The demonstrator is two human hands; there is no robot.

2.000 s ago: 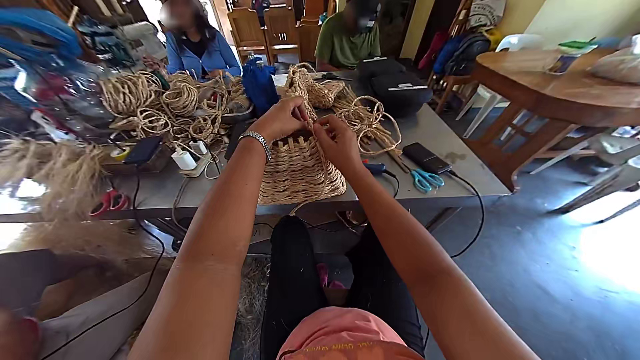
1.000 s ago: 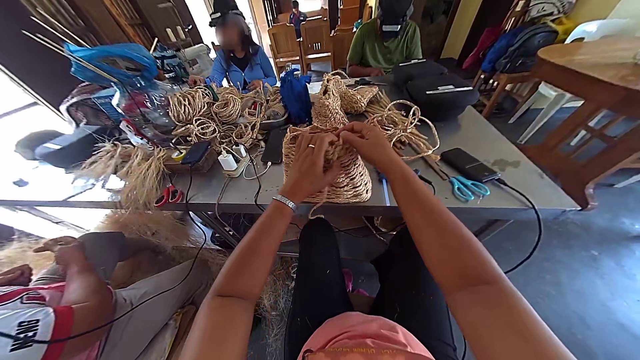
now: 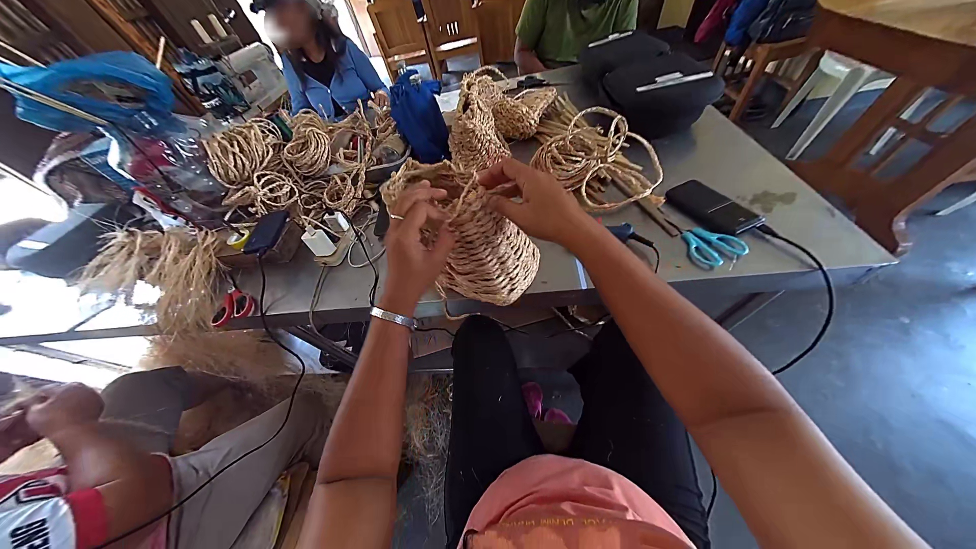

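A woven basket of twisted plant-fibre rope (image 3: 496, 259) stands tilted at the table's near edge, its open rim up. My left hand (image 3: 415, 240), with a ring and a metal bracelet, is at the rim's left side, fingers curled and spread; whether it grips a strand cannot be told. My right hand (image 3: 526, 198) pinches a strand at the rim, thumb and forefinger together. Behind the basket lie more woven fibre pieces (image 3: 476, 130). A loose loop of braided rope (image 3: 602, 160) rests on a bundle of stalks to the right. Rope coils (image 3: 244, 152) are heaped at the left.
On the metal table (image 3: 801, 221) are light-blue scissors (image 3: 713, 248), a black power bank (image 3: 714, 206) with a cable, red scissors (image 3: 232, 306), a white charger (image 3: 318, 242), a blue pouch (image 3: 419, 118) and black cases (image 3: 663, 88). Two people sit across; another person sits at lower left.
My left hand has moved off the front of the rim to its left side, and its fingers have opened somewhat. My right hand stays at the rim. The view has shifted.
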